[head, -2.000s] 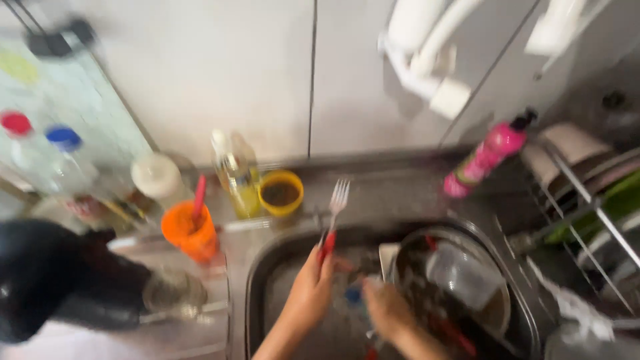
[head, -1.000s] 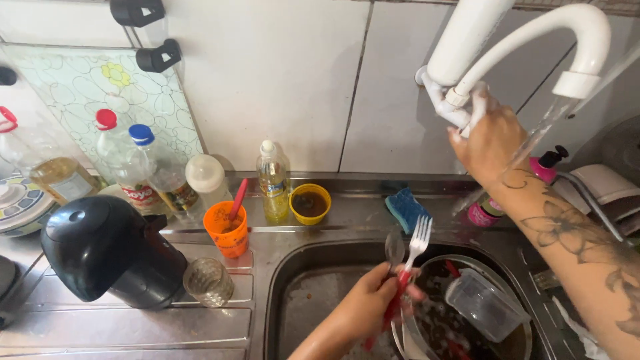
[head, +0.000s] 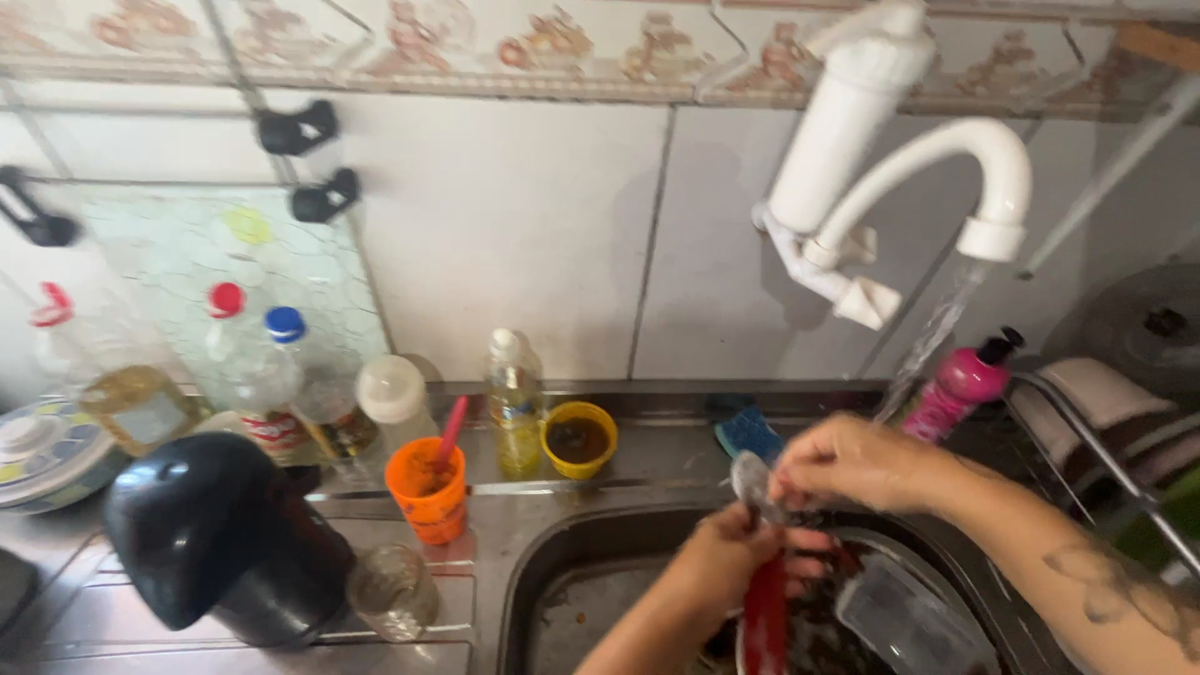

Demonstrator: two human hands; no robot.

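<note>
Over the sink basin (head: 562, 600), my left hand (head: 731, 558) is closed around red-handled cutlery (head: 764, 619), with a spoon's bowl (head: 750, 476) sticking up above the fingers. My right hand (head: 825, 464) has its fingers at the side of that spoon; whether they grip it is blurred. Water runs from the white faucet (head: 994, 220) just behind my right hand. Below the hands, a large round pot (head: 937, 553) in the basin holds dark water and a clear plastic container (head: 909, 614). A blue sponge (head: 750, 433) lies on the ledge behind them.
Along the back ledge stand a pink bottle (head: 966, 384), a yellow cup (head: 579, 441), a bottle of yellow liquid (head: 514, 412) and an orange cup (head: 427, 497). At left are a glass jar (head: 394, 591), a black thermos (head: 216, 534) and several plastic bottles. A dish rack (head: 1106, 450) stands right.
My right hand has come down from the faucet valve to the cutlery in my left hand. The fork tines seen upright a second ago no longer show. The view has tilted up.
</note>
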